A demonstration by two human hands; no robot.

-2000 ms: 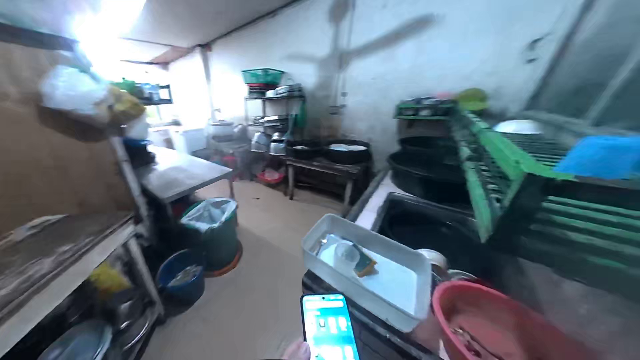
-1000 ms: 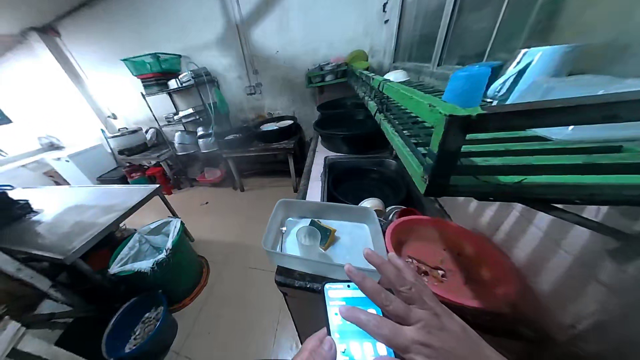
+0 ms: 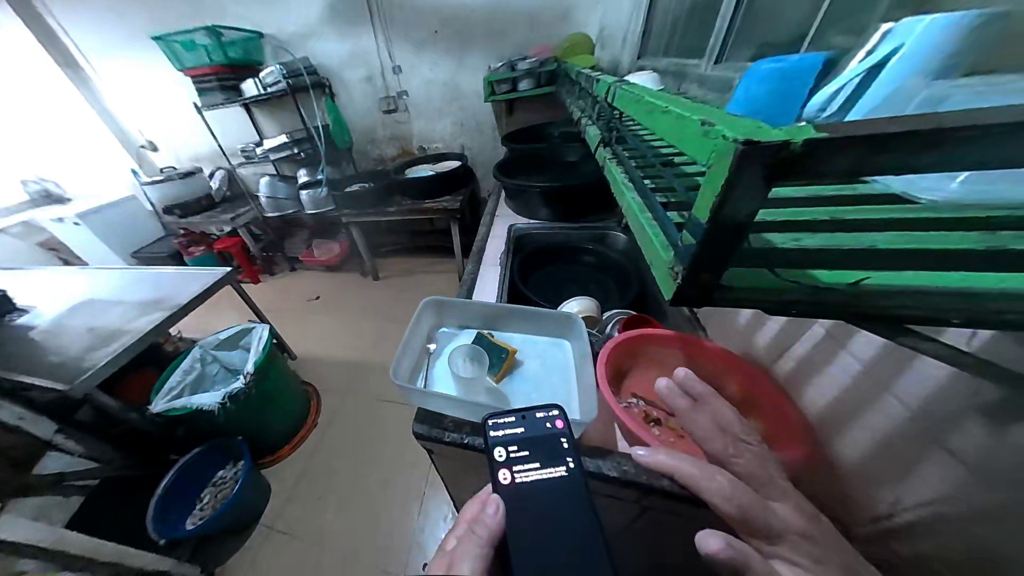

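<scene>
A smartphone [image 3: 548, 496] with a dark lit screen that bears writing is held upright by my left hand [image 3: 472, 538], whose thumb shows at its left edge. My right hand [image 3: 736, 472] hovers to the right of the phone, fingers spread and holding nothing, over the near edge of a red plastic basin [image 3: 688, 352] with food scraps in it. Behind the phone sits a translucent plastic tub [image 3: 560, 360]. Inside it are a green-and-yellow scrubbing sponge [image 3: 496, 357], a clear plastic cup [image 3: 468, 364] and a spoon [image 3: 428, 364].
A sink [image 3: 572, 268] and large black basins [image 3: 552, 184] run along the counter. Above it on the right juts a green slatted rack [image 3: 720, 144]. On the left are a metal table [image 3: 104, 320], a green lined bin [image 3: 240, 392] and a blue bucket [image 3: 252, 496].
The phone screen has turned from bright to dark. My right hand, over the phone a second ago, has moved right, off the screen. The view has swung right since two seconds ago.
</scene>
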